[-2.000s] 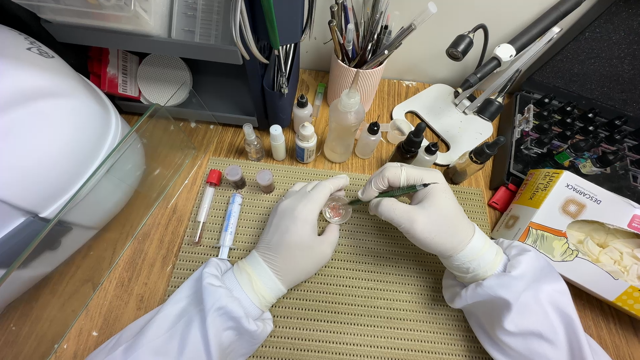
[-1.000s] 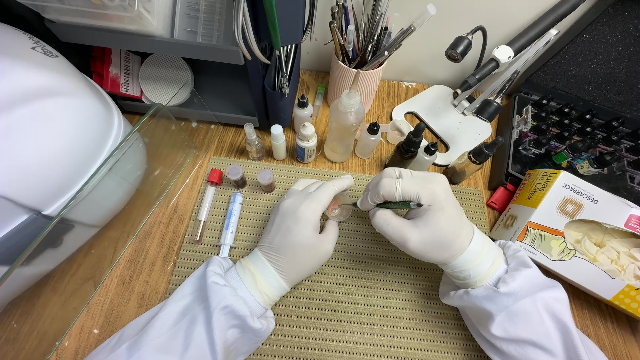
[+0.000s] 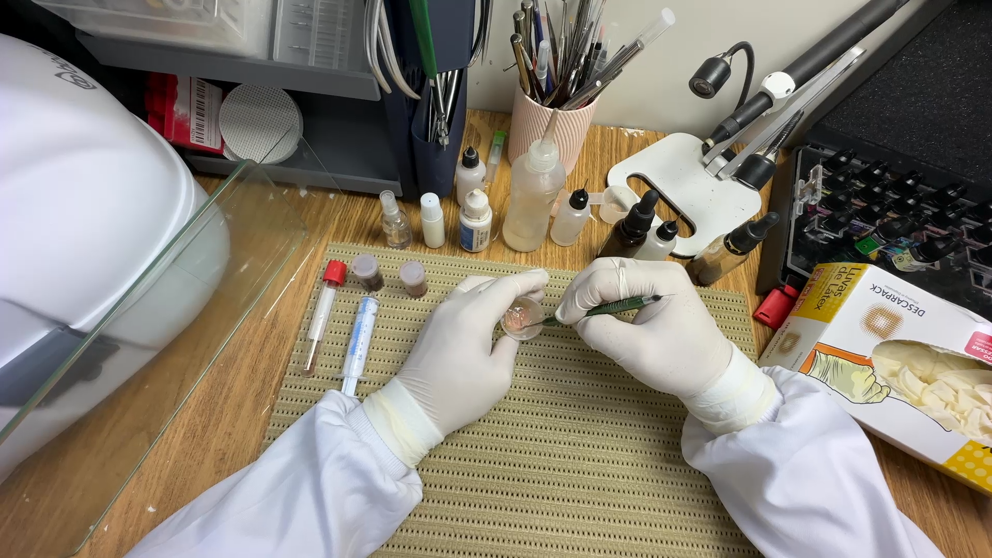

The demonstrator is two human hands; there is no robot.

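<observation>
My left hand [image 3: 465, 353], in a pale latex glove, pinches a small round clear dish [image 3: 524, 316] between thumb and fingers; something pinkish lies in it. My gloved right hand [image 3: 647, 329] grips a slim dark green tool [image 3: 620, 306] whose thin tip reaches the dish's right side. Whether the tip touches the contents cannot be told. Both hands are over a woven beige mat [image 3: 542, 465]. Left of them lie a syringe [image 3: 359, 341] and a red-capped tube [image 3: 322, 318], with two small lidded vials [image 3: 367, 273], [image 3: 413, 279] just behind.
Behind the mat stand several small bottles [image 3: 474, 225], a larger squeeze bottle [image 3: 535, 201] and a pink cup of tools [image 3: 550, 128]. A glass panel [image 3: 186, 302] leans at left. At right are a lamp base [image 3: 674, 178], an open glove box [image 3: 868, 349] and a case of bottles [image 3: 891, 201].
My right hand has shifted slightly, and the green tool shows more fully than one second ago. The dish, partly hidden then, now faces the camera more. Both hands keep their holds.
</observation>
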